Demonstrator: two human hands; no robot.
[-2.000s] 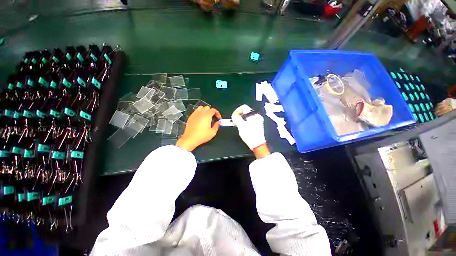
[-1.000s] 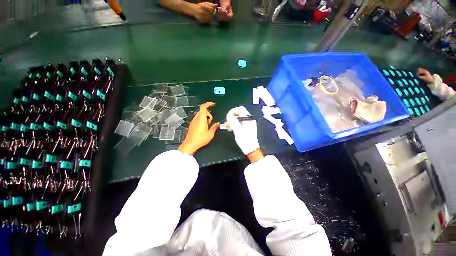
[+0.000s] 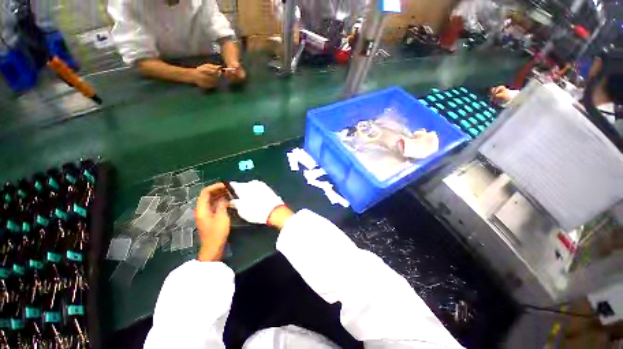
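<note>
My bare left hand (image 3: 213, 217) and my white-gloved right hand (image 3: 255, 201) meet over the bench, right of the clear square sheets (image 3: 159, 215). Between their fingertips is a small dark part (image 3: 229, 191), mostly hidden by the fingers. Two teal square pieces lie apart beyond my hands, one nearer (image 3: 246, 165) and one farther (image 3: 258, 129). White strips (image 3: 317, 178) lie in an overlapping row beside the blue tote.
The blue tote (image 3: 326, 153) holds clear bags and a beige-white lump. A foam tray (image 3: 102, 225) of teal-and-black units is at left. A black parts bin (image 3: 410, 262) lies below the bench edge, a grey machine (image 3: 493, 217) at right. A person sits across the bench.
The view has swung right and up, so bench things appear farther left and more of the person opposite shows. My hands have come together, and the white piece between them no longer shows.
</note>
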